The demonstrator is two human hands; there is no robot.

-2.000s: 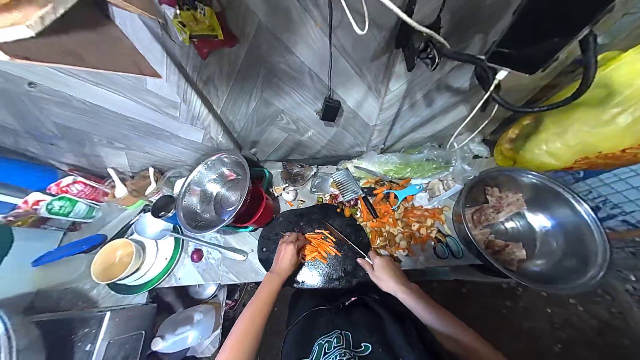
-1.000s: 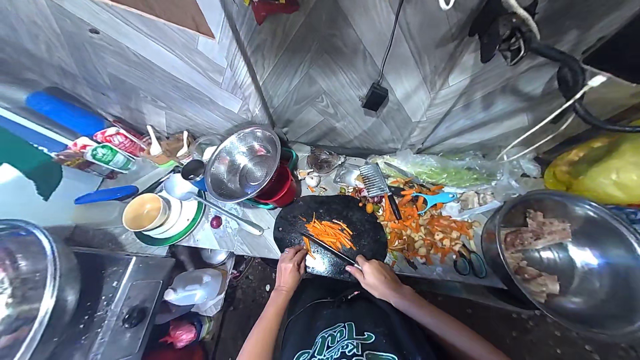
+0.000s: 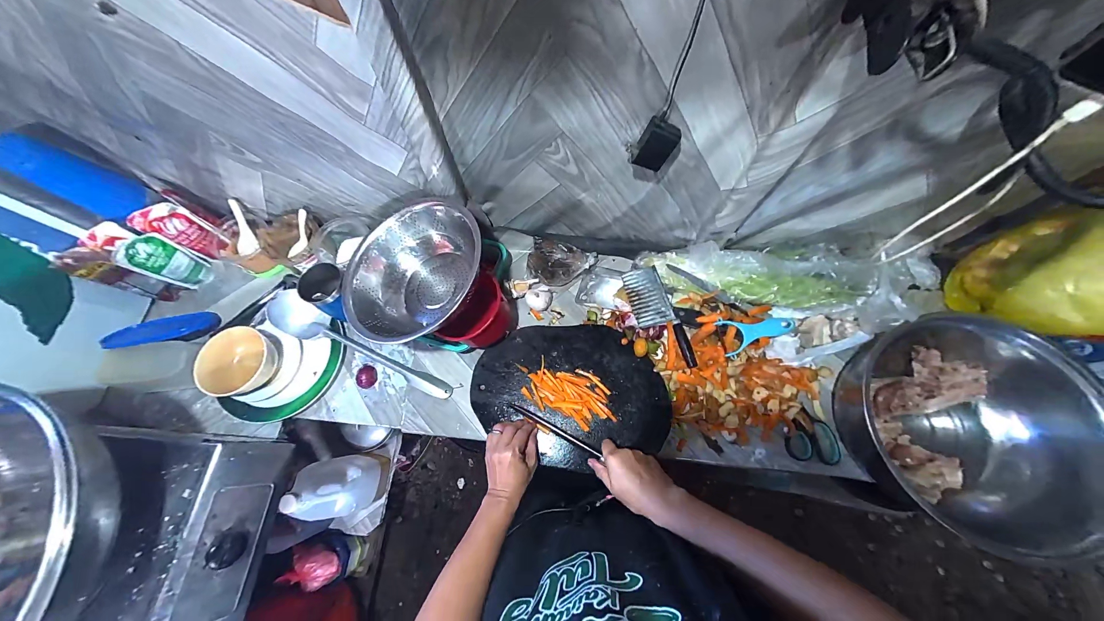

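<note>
My right hand [image 3: 634, 479] is closed around the handle of a kitchen knife [image 3: 556, 429], whose blade points up and left across the near part of a black cutting board [image 3: 638, 371]. At the board's near left edge, my left hand [image 3: 512, 453] has its fingers bent together close to the blade; whether they pinch a piece of carrot is hard to tell. Just beyond the blade lies a loose pile of carrot sticks [image 3: 565, 395].
Right of the board are vegetable peelings [image 3: 733, 397], a crinkle cutter [image 3: 649, 297], a blue peeler [image 3: 759, 329], scissors [image 3: 812, 438] and a steel bowl of meat [image 3: 1026, 466]. Behind left, a colander [image 3: 414, 272] rests on a red container [image 3: 479, 315]. A ladle [image 3: 388, 358] lies left.
Two seconds ago my left hand was on the carrots; it is now at the board's near left edge. The view has shifted noticeably.
</note>
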